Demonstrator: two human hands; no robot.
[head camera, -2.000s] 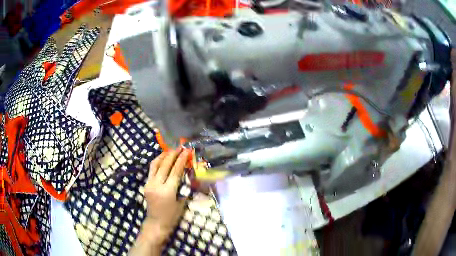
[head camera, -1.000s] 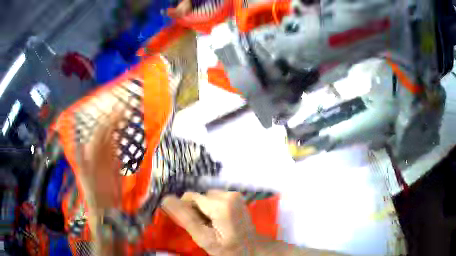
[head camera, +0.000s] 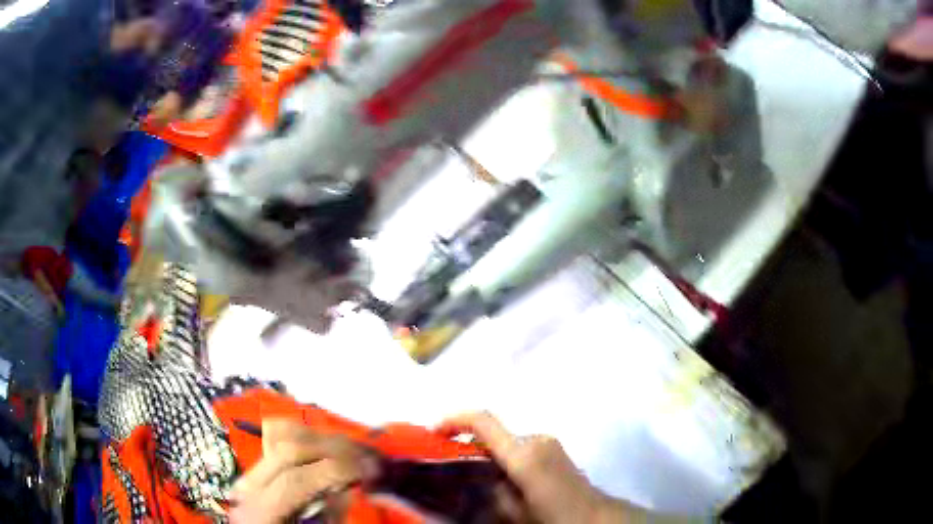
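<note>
An orange strip (head camera: 394, 438) with a dark piece under it lies at the bottom centre, below the machine's sewing area. My left hand (head camera: 297, 466) grips it at its left part, fingers bent over the cloth. My right hand (head camera: 532, 466) pinches its right end between thumb and finger. The work is apart from the presser foot and needle area (head camera: 358, 297) of the grey-white sewing machine (head camera: 430, 113). Both hands are blurred and partly cut off by the lower edge.
A heap of patterned panels (head camera: 164, 409) with orange pieces lies at the left. The cylinder arm (head camera: 491, 246) juts over the white table (head camera: 614, 358). An orange-framed panel (head camera: 292, 41) shows behind the machine. Blue bundles (head camera: 97, 297) and a blurred person (head camera: 61, 123) are at the far left.
The view has shifted and tilted. The patterned panel earlier beneath the needle is gone from there. Both hands now hold an orange piece at the bottom centre; the raised orange-framed panel is no longer at the left.
</note>
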